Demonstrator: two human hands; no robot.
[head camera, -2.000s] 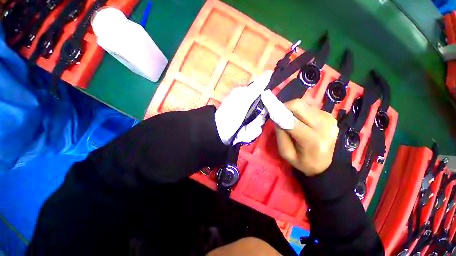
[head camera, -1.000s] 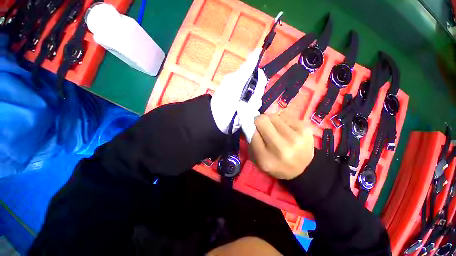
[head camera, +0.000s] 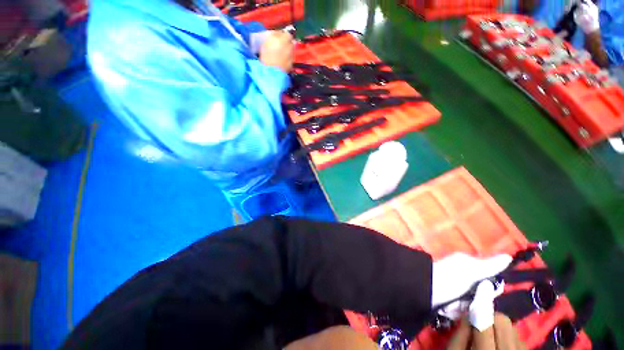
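Note:
My left hand (head camera: 465, 277), in a white glove, holds a wristwatch (head camera: 525, 256) whose black strap and silver buckle stick out past the fingers to the right. The watch dial is mostly hidden by the hands. My right hand (head camera: 487, 336), bare and cut off by the bottom edge, pinches a white wiping cloth (head camera: 483, 305) against the watch. Both hands are over an orange-red watch tray (head camera: 438, 208) with square cells. Other watches with round dark dials (head camera: 544, 295) lie on its right part, and one (head camera: 393, 338) lies near the bottom edge.
A white bottle (head camera: 384, 171) stands on the green bench (head camera: 345, 188) beyond my tray. Further off, a neighbour's tray (head camera: 410, 113) holds black-strapped watches beside a person in a blue smock (head camera: 185, 89). Stacked trays (head camera: 588, 113) with watches are at upper right, near another person's gloved hand.
The view has swung left and up, bringing the neighbour, their tray and the floor into sight. My hands now appear at lower right, still holding the watch and cloth together.

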